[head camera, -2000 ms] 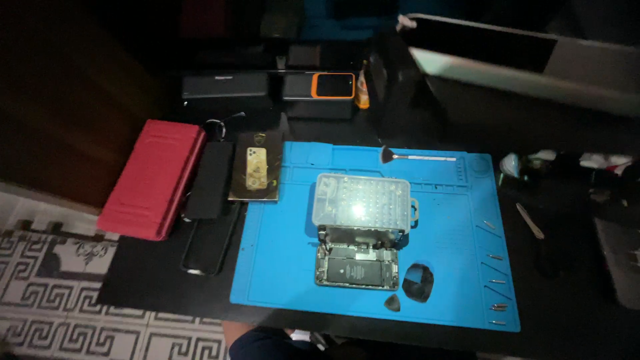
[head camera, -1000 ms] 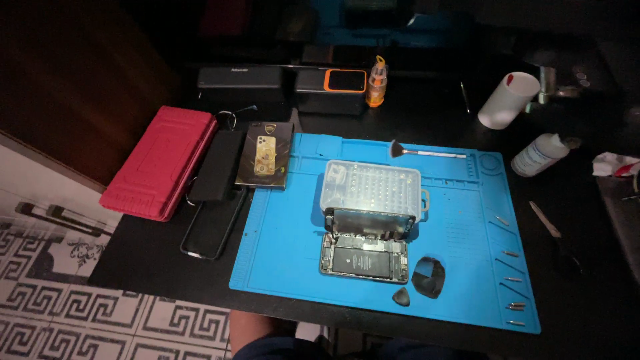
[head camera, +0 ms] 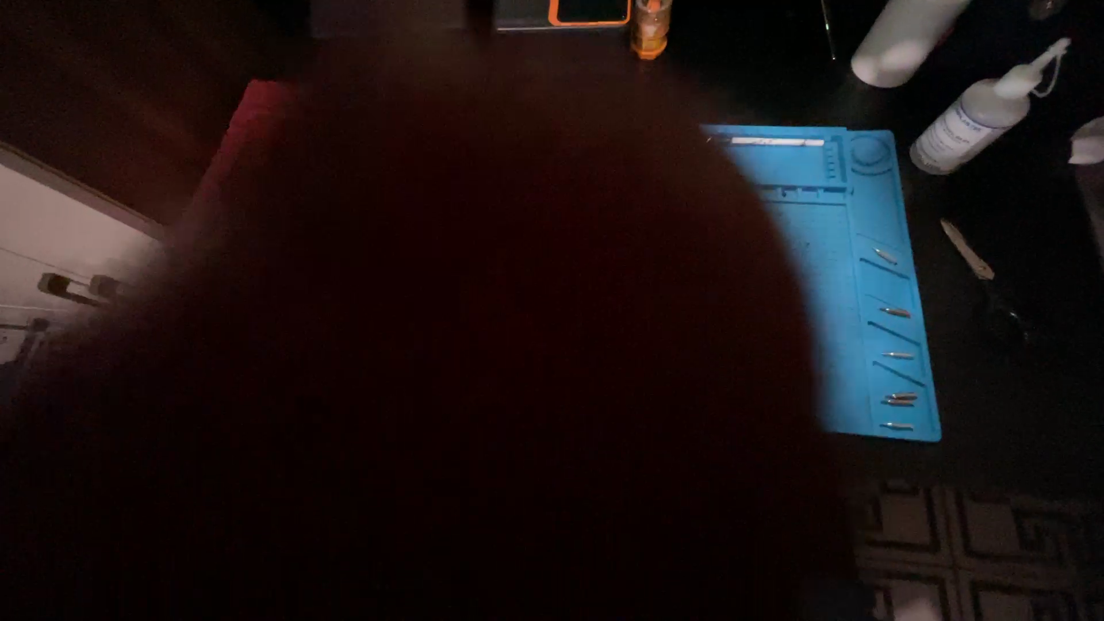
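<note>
A very dark, blurred shape (head camera: pixel 483 345) fills the left and middle of the head view, very close to the lens. It may be a hand, but which one, and whether it holds anything, cannot be told. Neither of my hands shows clearly. Right of the shape, part of a blue silicone repair mat (head camera: pixel 828 285) is visible. Across the mat's upper part lies a brush's white handle (head camera: pixel 776 141). Several small metal screwdriver bits (head camera: pixel 897 312) rest in slots along the right side. The opened phone and clear plastic case are hidden.
An orange-bottomed bottle (head camera: pixel 650 30) stands by an orange-framed phone (head camera: pixel 590 10) at the top. On the right are a white cylinder (head camera: pixel 906 39), a white squeeze bottle (head camera: pixel 970 125) and a thin pointed tool (head camera: pixel 968 248). A red case (head camera: pixel 246 121) is mostly covered.
The dark shape has come in front of the lens and now covers the opened phone, the clear case and the black covers, all visible one second ago.
</note>
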